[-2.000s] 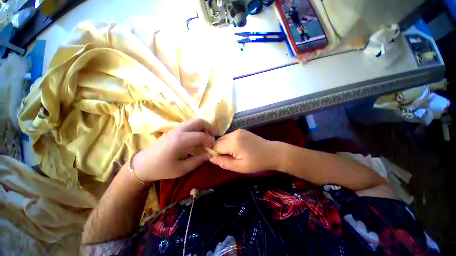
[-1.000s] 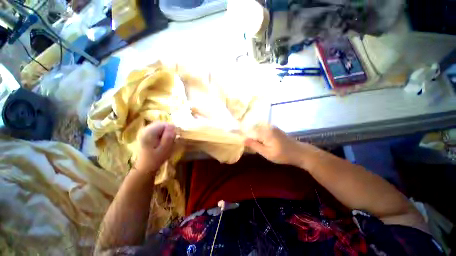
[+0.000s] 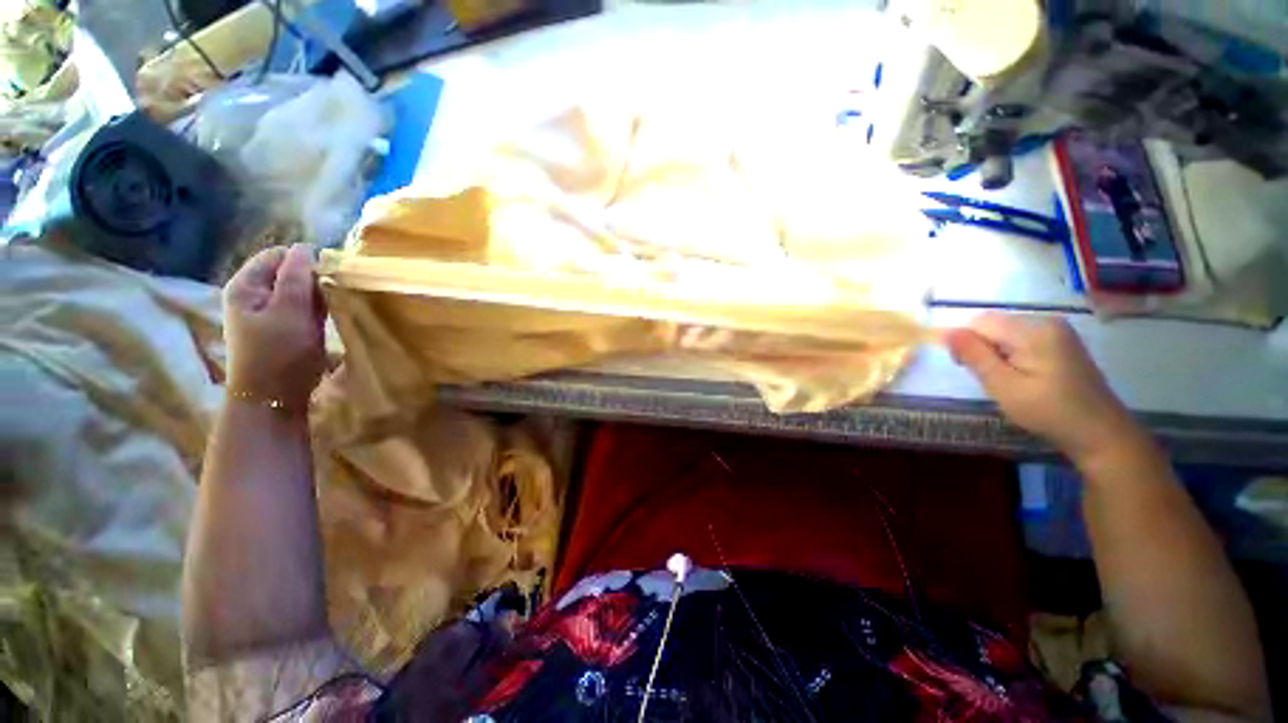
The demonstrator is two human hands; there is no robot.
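Observation:
A pale-yellow cloth (image 3: 537, 339) lies over the front edge of the machine table, its folded long edge pulled straight between my hands. My left hand (image 3: 277, 322) pinches the left end of that edge. My right hand (image 3: 1028, 370) pinches the right end, slightly blurred. The cloth's back part is bunched on the table and washed out by bright light. The lower part hangs over the table edge.
Blue snips (image 3: 996, 215) and a red-edged phone (image 3: 1119, 212) lie at the right, below the sewing machine's metal parts (image 3: 968, 120). A dark round-faced device (image 3: 137, 195) stands at the left. More yellow cloth (image 3: 106, 424) is heaped at the left.
My hands have moved from close together to wide apart, left hand leftward and right hand rightward. The cloth edge is now stretched out between them. The view has shifted.

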